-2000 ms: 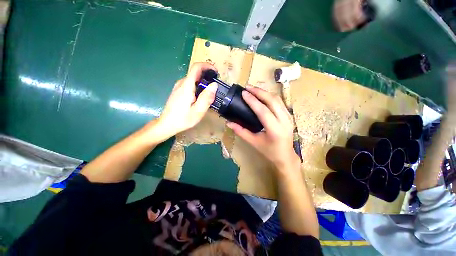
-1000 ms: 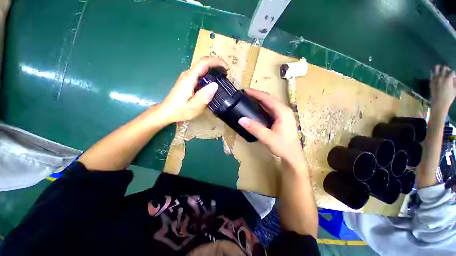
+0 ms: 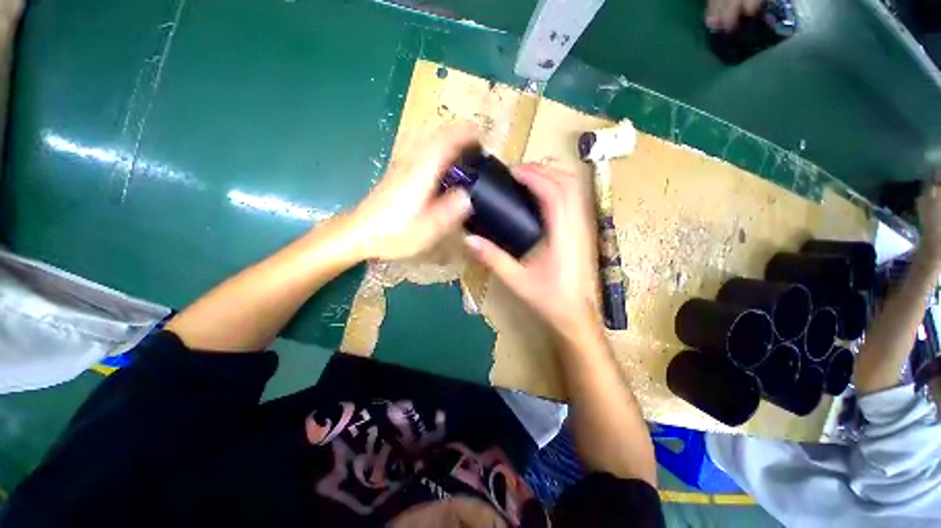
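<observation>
My right hand [image 3: 552,242] is closed around the smooth black housing sleeve [image 3: 504,211], held tilted above the cardboard sheet [image 3: 660,222]. My left hand [image 3: 418,211], blurred, grips the black inner unit [image 3: 460,175] at the sleeve's upper left end. Only a short part of the inner unit shows outside the sleeve; the rest is hidden by the sleeve and my fingers. A mallet [image 3: 609,222] lies on the cardboard just right of my right hand, its whitish head away from me and dark grip nearer.
Several empty black sleeves [image 3: 712,389] lie clustered on the cardboard at right. A pale metal bar [image 3: 554,39] stands at the back edge. Another person's hand [image 3: 731,12] holds a black part at top right. Another person's arm [image 3: 896,309] is at far right.
The sleeve now covers more of the inner unit, and less of its ribbing shows. My right hand has shifted up the sleeve. The neighbouring arms have moved; a hand with a black part shows at top right.
</observation>
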